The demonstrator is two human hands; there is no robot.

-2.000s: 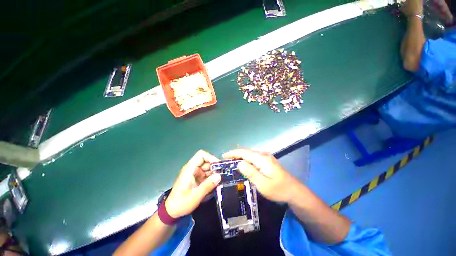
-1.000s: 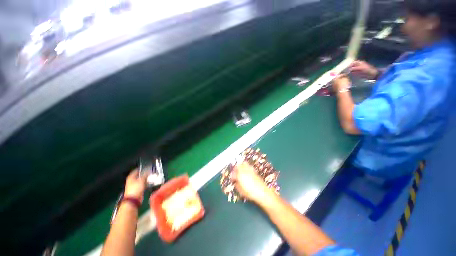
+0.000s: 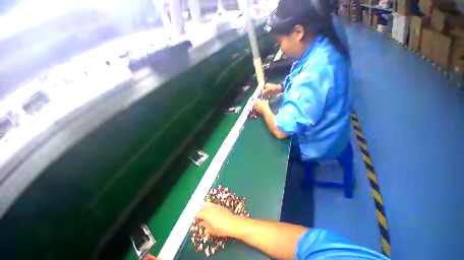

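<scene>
My right hand [image 3: 216, 219] reaches in from the lower right and rests on the loose pile of small dark, gold and pinkish components [image 3: 231, 201] on the green bench. Its fingertips are down at the pile's left side, and whether they pinch a piece cannot be told. My left hand is out of the picture. A phone unit [image 3: 144, 240] lies on the green belt at the lower left. Another phone unit [image 3: 199, 157] lies farther up the belt. Only a corner of the orange-red bin [image 3: 150, 257] shows at the bottom edge.
A white edge strip [image 3: 213, 170] runs between belt and bench [image 3: 264, 175]. A co-worker in a blue smock [image 3: 320, 96] sits at the bench farther up, hands over the bench, with a blue stool [image 3: 330, 175]. Yellow-black tape marks the floor. Cartons [image 3: 432, 38] stand at the upper right.
The view has swung right and up along the line. My left hand has left the picture, and the bin has nearly left it. My right hand is still at the pile.
</scene>
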